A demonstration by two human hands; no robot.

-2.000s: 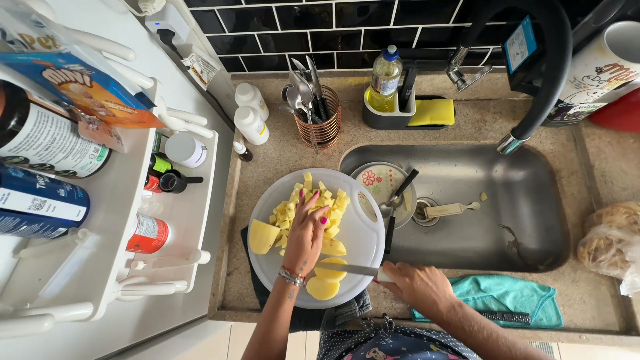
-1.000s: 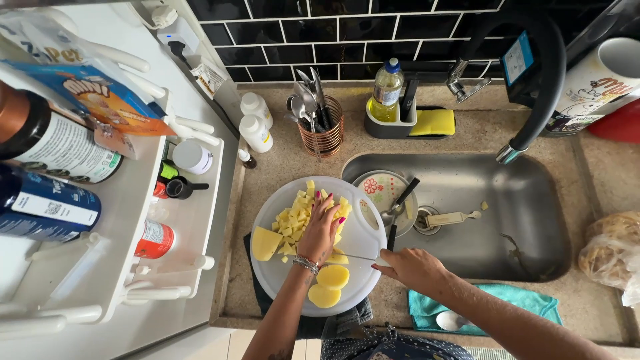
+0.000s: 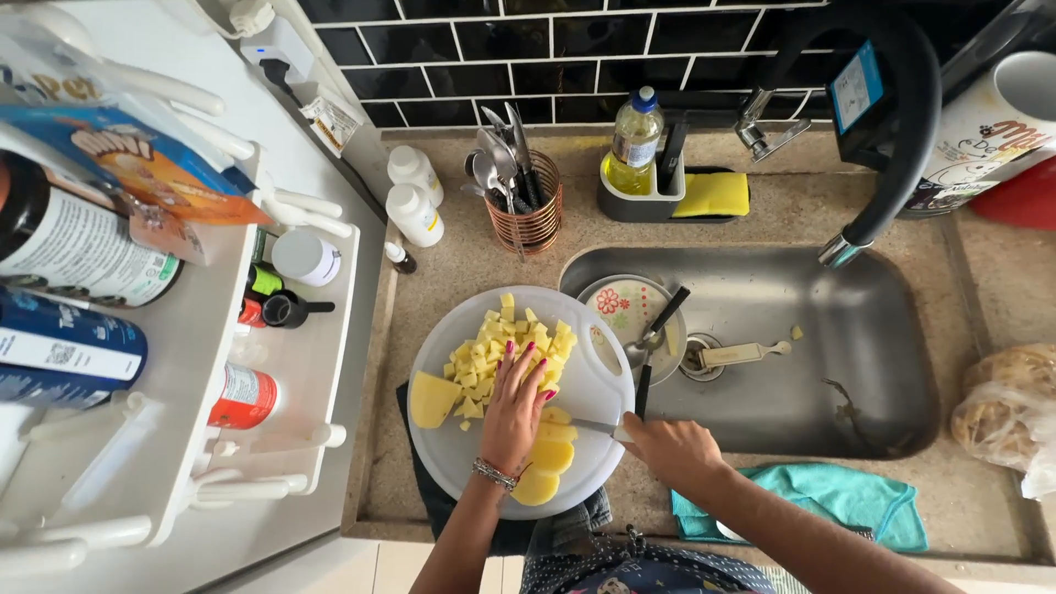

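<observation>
A round white cutting board (image 3: pixel 590 474) lies on the counter, partly over the sink's left edge. Diced potato (image 3: pixel 487 346) is heaped on its upper part, with a larger potato piece (image 3: pixel 434 399) at the left. My left hand (image 3: pixel 513 412) rests flat over the lower edge of the dice, fingers spread a little. My right hand (image 3: pixel 672 445) grips a kitchen knife (image 3: pixel 596 426) by its light handle; the blade points left, among potato slices (image 3: pixel 549 456) at the board's lower right. The blade tip is hidden by the slices or my left hand.
A steel sink (image 3: pixel 784 305) holds a flowered plate (image 3: pixel 631 301), cutlery and a peeler (image 3: pixel 734 355). Behind stand a copper wire cutlery holder (image 3: pixel 528 223) and a soap caddy (image 3: pixel 639 206). A black faucet (image 3: pixel 899 165) arches over. A teal cloth (image 3: pixel 825 495) lies in front; a shelf (image 3: pixel 214 363) stands left.
My left hand has stayed on the potato heap. My right hand has kept hold of the knife, whose blade has shifted among the slices.
</observation>
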